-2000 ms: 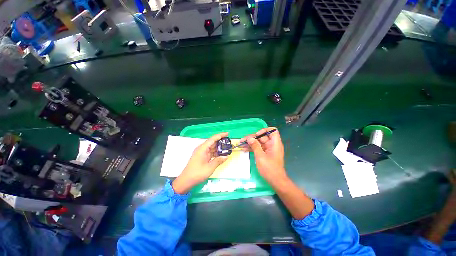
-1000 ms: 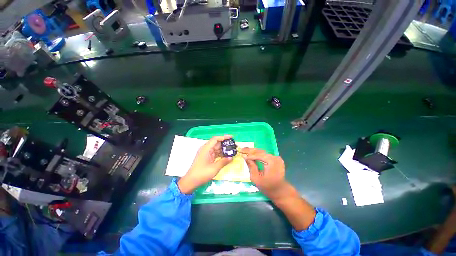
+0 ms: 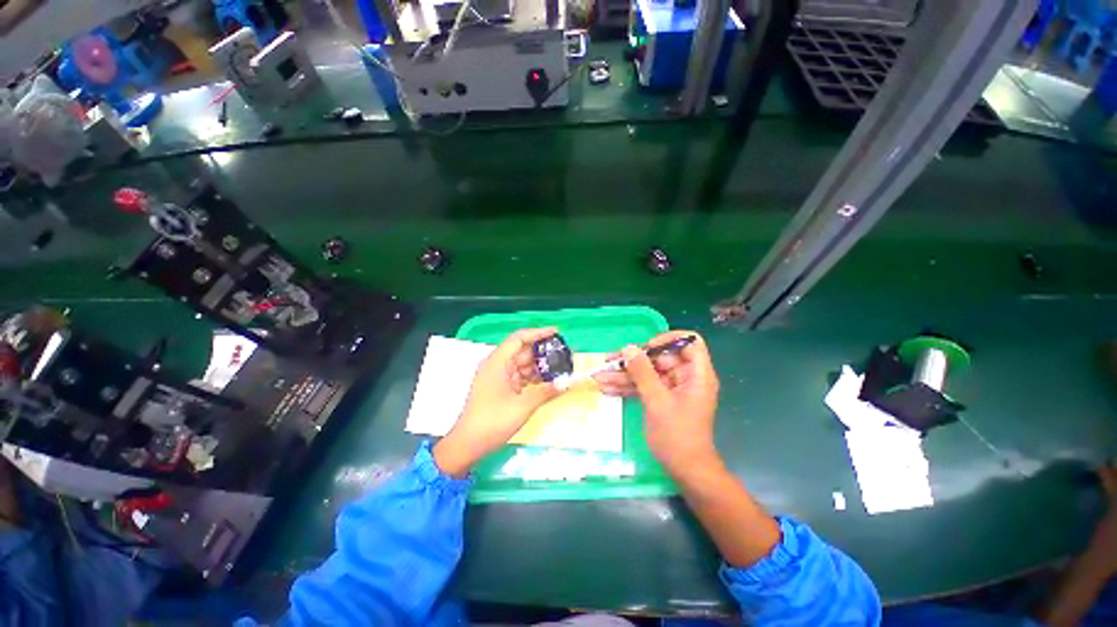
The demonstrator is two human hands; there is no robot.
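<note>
My left hand point(image 3: 496, 398) holds a small black unit point(image 3: 552, 358) between thumb and fingers above the tray. My right hand point(image 3: 671, 398) holds dark tweezers point(image 3: 661, 350) like a pen, their tip pointing left towards the unit. A small white piece point(image 3: 564, 382) shows at the tip, beside my left thumb; whether it touches the unit I cannot tell. Below lie a white sheet point(image 3: 437, 390) and a yellow sheet point(image 3: 570, 420) across the green tray point(image 3: 655, 321). White pieces point(image 3: 570, 464) lie in the tray's near part.
Two black clamp fixtures point(image 3: 227, 263) stand at the left. Several black units point(image 3: 659, 260) sit spaced out beyond the tray. A grey post point(image 3: 845, 202) rises at right. A green-flanged spool point(image 3: 933, 365) on a black stand and white papers point(image 3: 887, 465) lie at right. Another person's arm point(image 3: 1088, 570) shows far right.
The tweezers are in view again in my right hand, which has turned, with a white piece at their tip. The black units beyond the tray have shifted slightly left.
</note>
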